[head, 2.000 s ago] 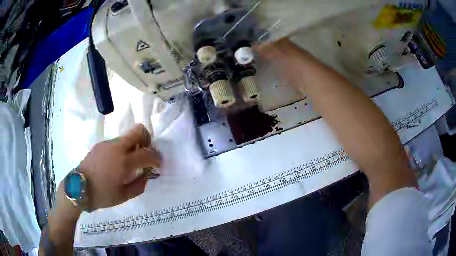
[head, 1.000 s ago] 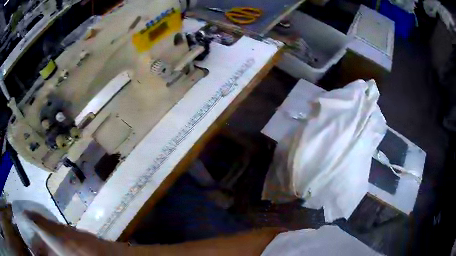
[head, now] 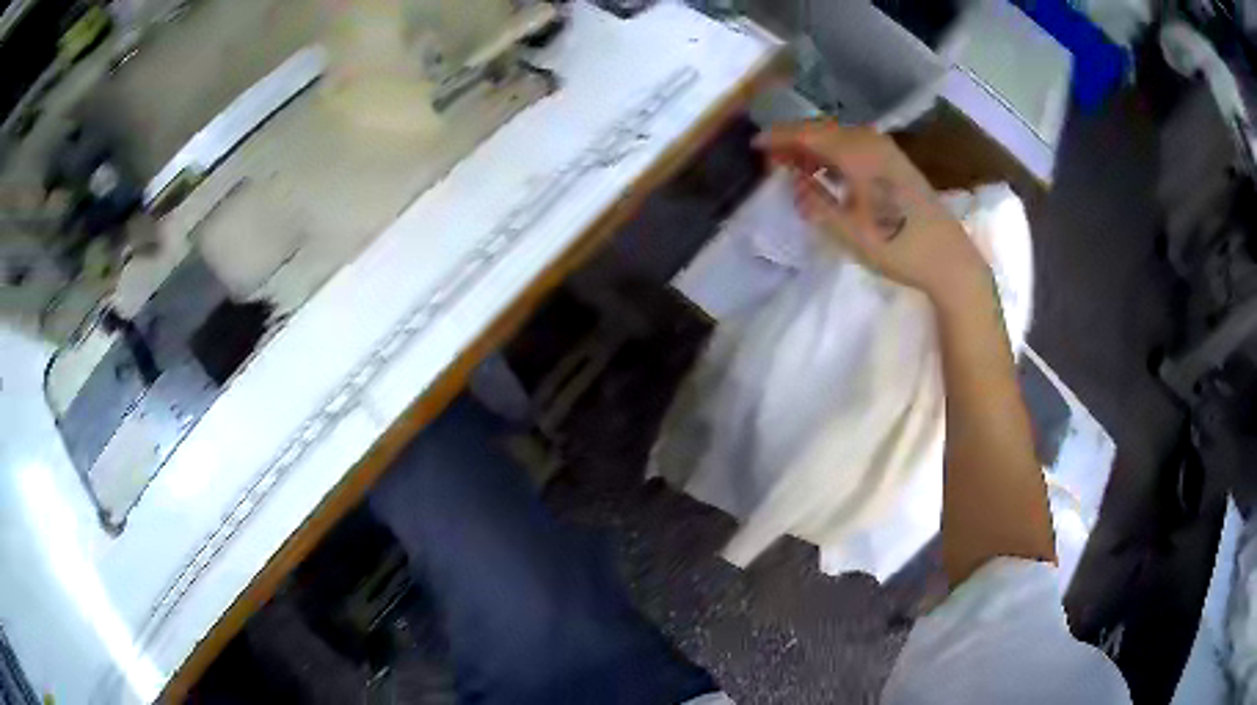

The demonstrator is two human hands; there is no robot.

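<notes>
A pile of white cloth [head: 827, 400] hangs over a low box or stand to the right of the sewing table. My right hand [head: 862, 200] is over the top of the pile, back of the hand up, fingers pointing left and slightly bent. Blur hides whether the fingers hold any cloth. My left hand is out of the picture.
The cream sewing machine [head: 372, 124] is blurred at upper left, with its grey needle plate [head: 138, 441] at left. The white table [head: 400, 296] has a printed ruler and a wooden edge. A grey bin [head: 882, 62] stands at the top. My leg is below the table.
The view has turned from the machine to the right. My right hand has moved from the machine, then low at left, to the cloth pile. My left hand has left the view.
</notes>
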